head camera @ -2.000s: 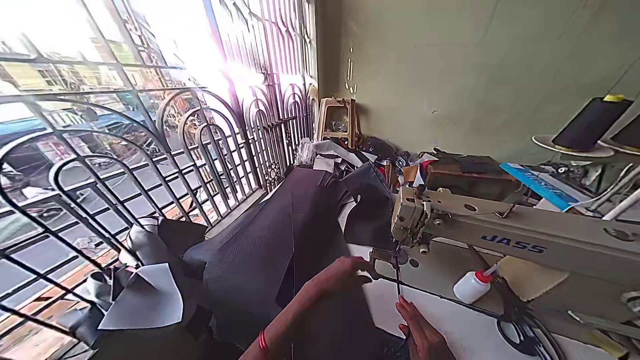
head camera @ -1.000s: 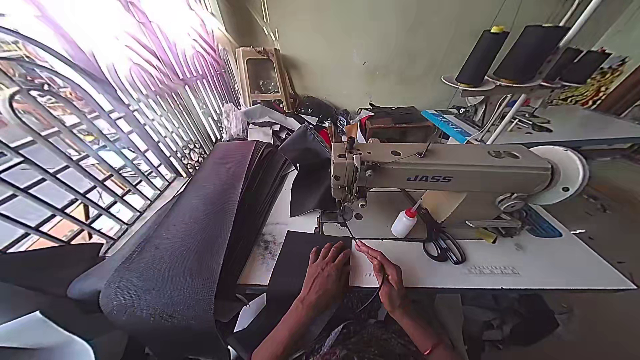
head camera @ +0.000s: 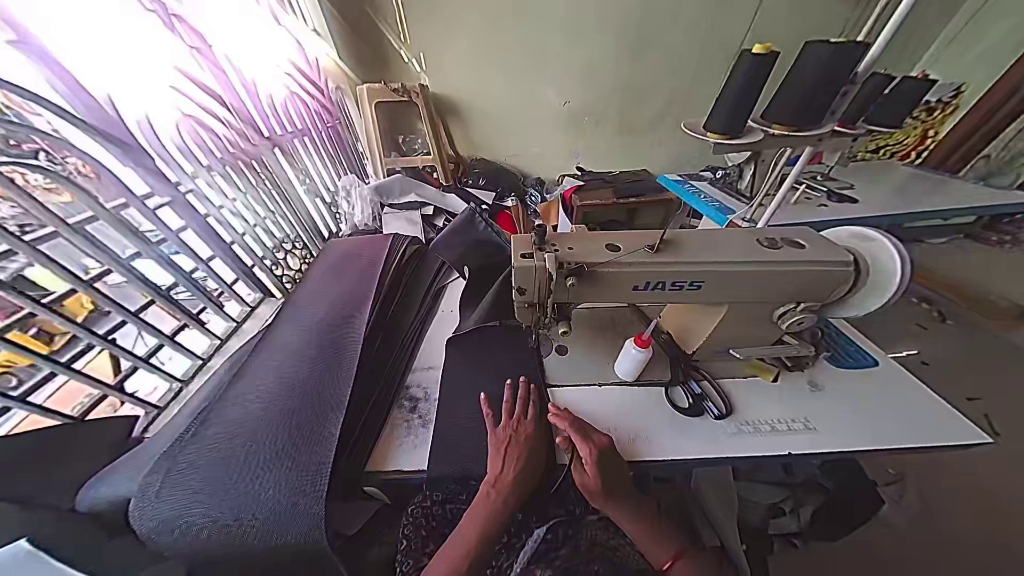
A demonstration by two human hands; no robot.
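Note:
A strip of black fabric [head camera: 480, 392] lies on the white table and runs up to the needle area of a beige sewing machine [head camera: 704, 268]. My left hand [head camera: 514, 432] rests flat on this fabric, fingers spread. At the fabric's right edge, my right hand [head camera: 590, 456] is curled, with thumb and fingers pinched on a thin dark strip that trails down below it. The needle and presser foot are too small and dark to make out.
Layered dark material [head camera: 272, 384] is piled at left beside a metal window grille [head camera: 120, 240]. A red-capped white bottle [head camera: 634, 356] and black-handled scissors [head camera: 698, 390] lie right of the needle area. Thread cones [head camera: 740, 92] stand behind.
The view has swung right. My left hand, raised near the machine two seconds ago, now lies on the fabric. The black fabric reaches farther up under the machine's needle end than one second ago.

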